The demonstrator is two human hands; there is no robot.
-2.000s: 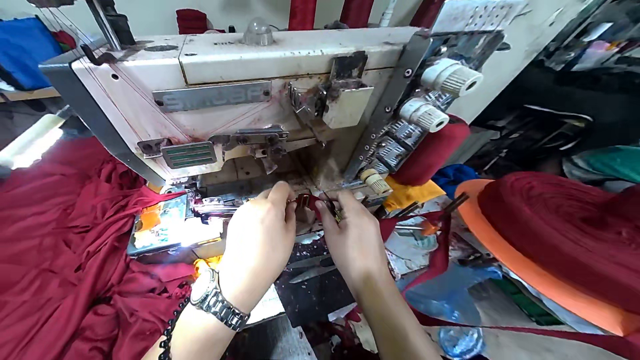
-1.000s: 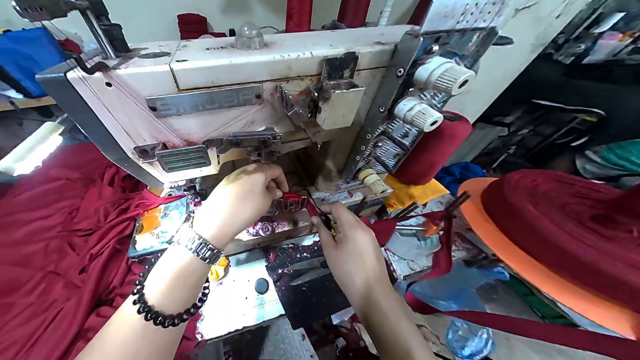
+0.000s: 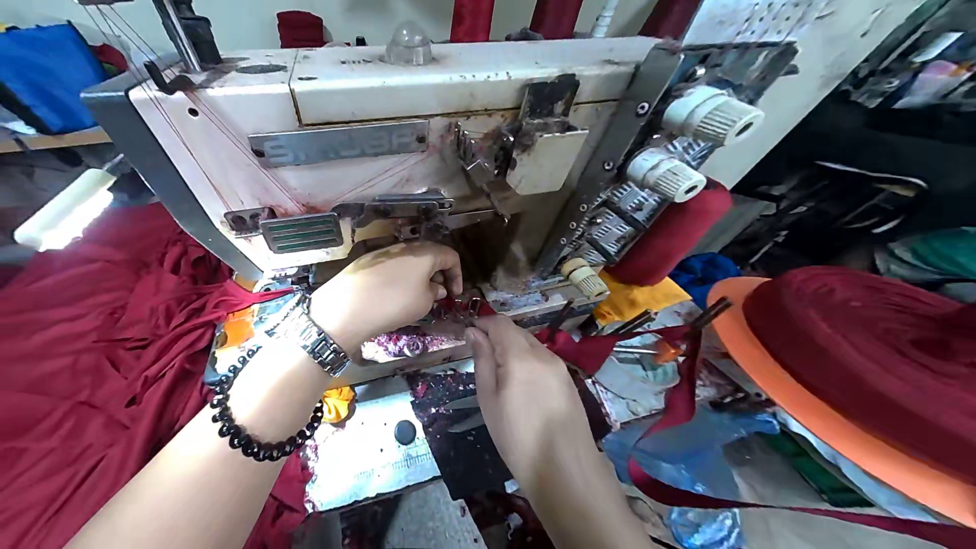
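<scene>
An industrial sewing machine (image 3: 465, 84) fills the middle of the head view. My left hand (image 3: 385, 290), with a metal watch and a black bead bracelet at the wrist, reaches under the machine head, fingers bent down at a small metal guide (image 3: 465, 306). Just right of it, my right hand (image 3: 518, 374) has its fingertips at the guide's near side. Dark red fabric strip (image 3: 583, 351) runs from the guide to the right, over metal rods. What either hand pinches is hidden. Dark red fabric (image 3: 99, 366) lies heaped on the left, one end reaching the machine.
A big roll of dark red strip (image 3: 862, 328) rests on an orange disc (image 3: 770, 374) at right. White tension knobs (image 3: 713, 114) stick out from the machine. A lit lamp (image 3: 65, 210) is at left. Lint and a metal plate (image 3: 374, 450) lie below the hands.
Between two seconds ago and one second ago, my left hand moved left and up from beside my right hand; it is now back closer to the guide. My right hand stays near the guide.
</scene>
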